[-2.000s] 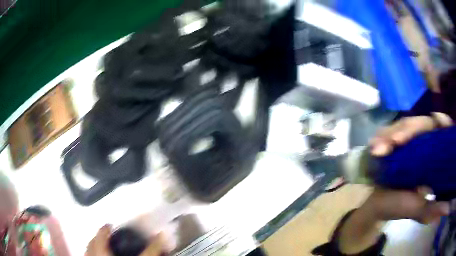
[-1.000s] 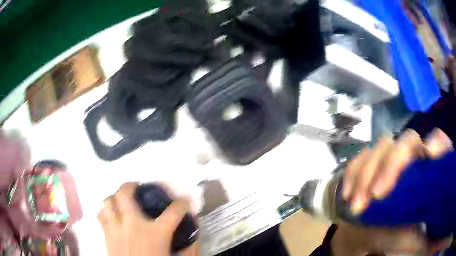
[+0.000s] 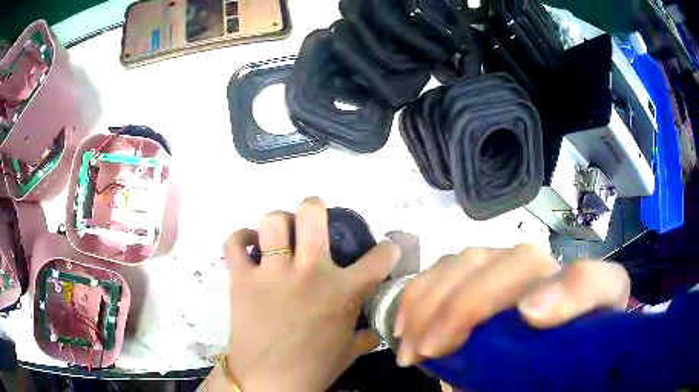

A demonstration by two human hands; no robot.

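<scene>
My left hand (image 3: pixel 295 298), with a ring on one finger, grips a dark, mostly covered piece with a black round top (image 3: pixel 349 236) on the white bench. My right hand (image 3: pixel 475 295) is closed around a thick blue electric screwdriver (image 3: pixel 529 348). Its pale nose (image 3: pixel 387 306) points left and meets the piece beside my left thumb. The screwdriver's tip and the piece's lower part are hidden by my hands.
Open pink housings (image 3: pixel 123 249) with green circuit boards stand at the left. Stacks of black frame covers (image 3: pixel 498 153) lie beyond my hands. A smartphone (image 3: pixel 207 29) lies at the back. A white screw feeder (image 3: pixel 563 191) and blue tray (image 3: pixel 661 153) are at the right.
The view has shifted, showing more pink housings at left. The screwdriver has come left from apart to against the piece in my left hand. The phone screen looks brighter.
</scene>
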